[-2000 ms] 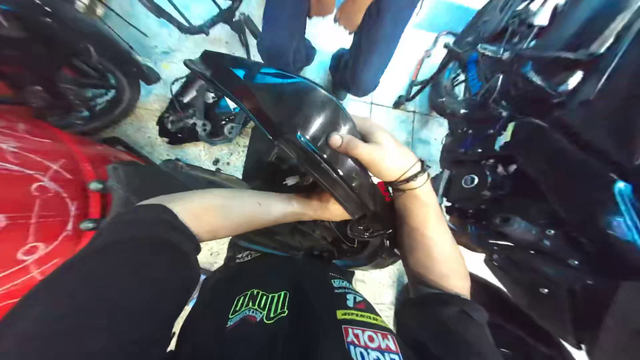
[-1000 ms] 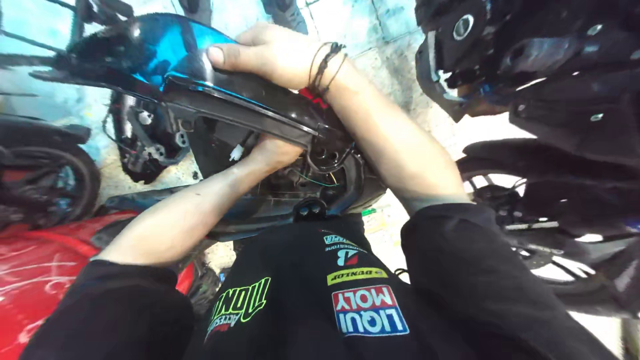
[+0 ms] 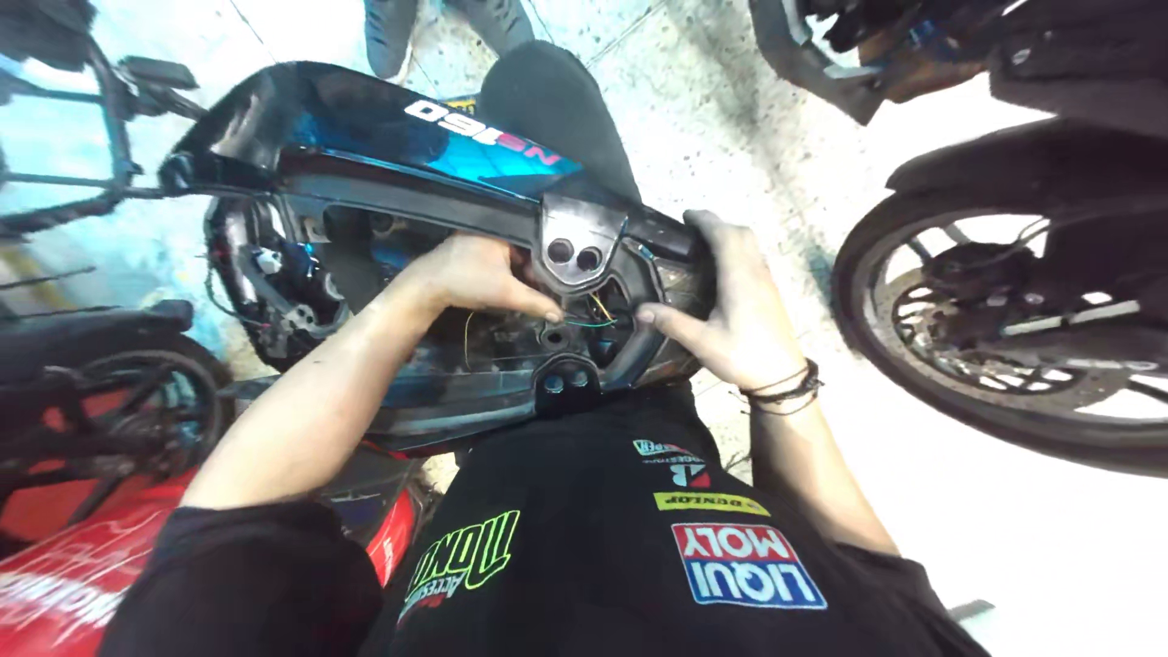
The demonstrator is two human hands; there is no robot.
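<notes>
A motorcycle tail section with a black and blue side panel (image 3: pixel 365 119) lies across in front of my torso. My left hand (image 3: pixel 484 274) reaches into its central opening; its thumb points toward thin yellow and green wires (image 3: pixel 598 315), and its fingers are partly hidden beneath the panel's edge. A metal bracket with two holes (image 3: pixel 573 251) is just right of that hand. A second two-hole bracket (image 3: pixel 566 379) sits nearer my shirt. My right hand (image 3: pixel 730 310) grips the right end of the tail section, thumb on the near rim and fingers over the far side.
Another motorcycle's wheel (image 3: pixel 967 338) stands at right. At left are a dark wheel (image 3: pixel 173 401) and a red body panel (image 3: pixel 82 566). Another person's shoes (image 3: pixel 392 36) are at the top, beside a dark rounded shape (image 3: pixel 557 109). Pale speckled floor (image 3: pixel 730 119) shows between.
My right hand has moved from the top of the blue and black panel to the right end of the tail section. My left hand stays in the opening, its thumb now showing.
</notes>
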